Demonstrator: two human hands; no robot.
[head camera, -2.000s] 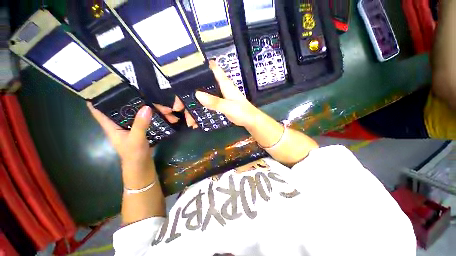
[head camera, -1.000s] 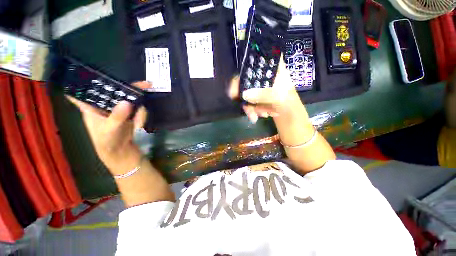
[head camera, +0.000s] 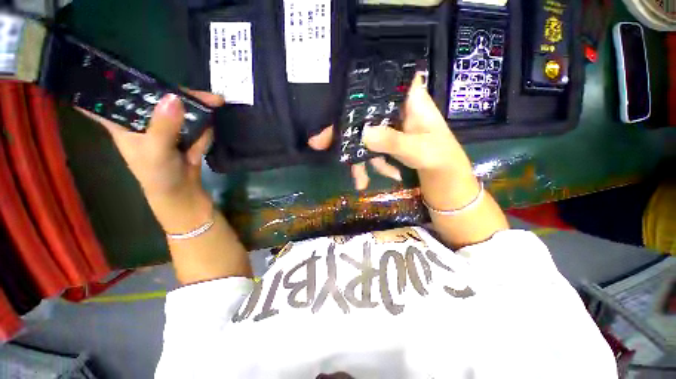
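Note:
My left hand (head camera: 159, 159) holds an open flip phone (head camera: 111, 85) at the left, keypad up, its screen half cut off by the left edge. My right hand (head camera: 415, 137) holds a second open flip phone (head camera: 374, 96) over the black foam tray (head camera: 274, 141), its thumb on the lower keys. That phone's screen half is largely out of the picture at the top. Another open flip phone (head camera: 476, 70) lies in a tray pocket to the right. A black slab with gold emblems (head camera: 551, 44) lies in the pocket beyond it. White labels (head camera: 231, 63) show in two left pockets.
Red-orange foam trays (head camera: 44, 185) are stacked at the left. A pale-rimmed smartphone (head camera: 631, 72) lies right of the tray, with part of a small red phone (head camera: 591, 53) beside it. A fan's edge (head camera: 656, 11) shows top right. Shiny plastic film (head camera: 356, 211) runs along the near bench edge.
The two phones, earlier side by side at the left, are now apart. My right hand has moved right with its phone and lowered it over the tray. The view has shifted, showing more left pockets.

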